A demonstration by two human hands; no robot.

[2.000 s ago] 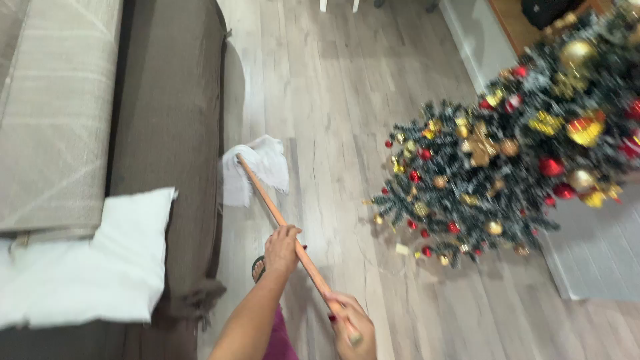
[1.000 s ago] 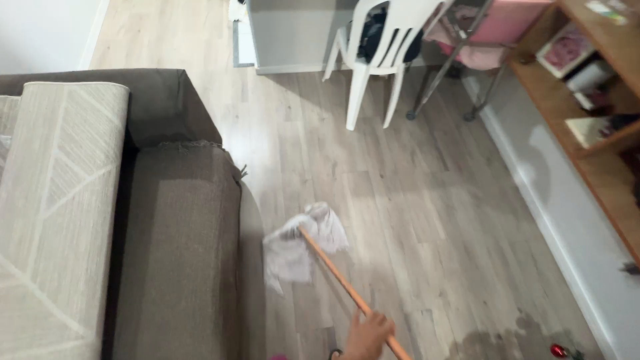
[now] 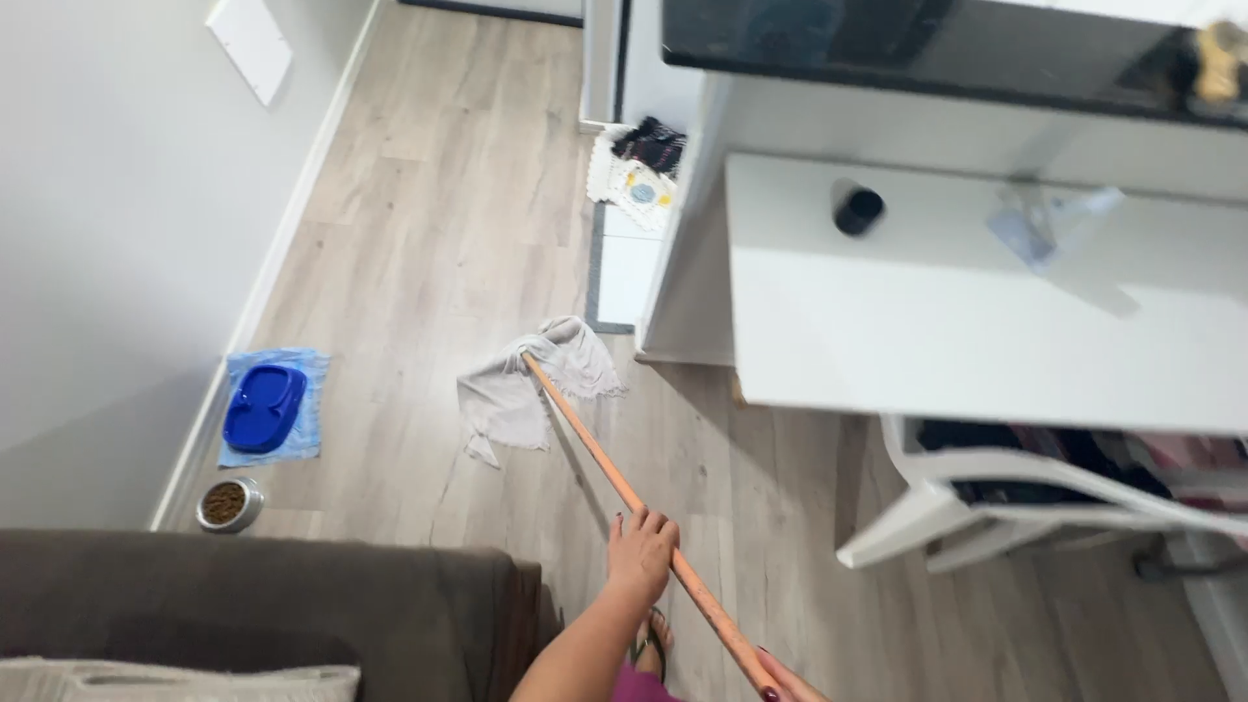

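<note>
An orange wooden pole (image 3: 604, 466) slants across the view, its far end at a pale floor cloth (image 3: 517, 390) that lies spread and rumpled on the wood-look floor (image 3: 409, 283). My left hand (image 3: 643, 556) is closed around the middle of the pole. Lower down, at the bottom edge, my right hand (image 3: 788, 680) grips the pole near its close end; only some fingers show. Whatever joins the cloth to the pole is hidden under the fabric. My foot in a dark flip-flop (image 3: 655, 643) is just below the left hand.
A blue pet dish (image 3: 264, 409) on a light blue pad and a metal bowl of kibble (image 3: 229, 504) stand by the left wall. A dark sofa (image 3: 292, 604) fills the lower left. At right are a white table (image 3: 936, 322) and a white chair (image 3: 975, 497). Cloths (image 3: 639, 175) lie by the doorway.
The view has swung away from the Christmas tree, past the sofa's end, to the pet bowls and white table. Both hands show on the pole now; one second ago only one was visible.
</note>
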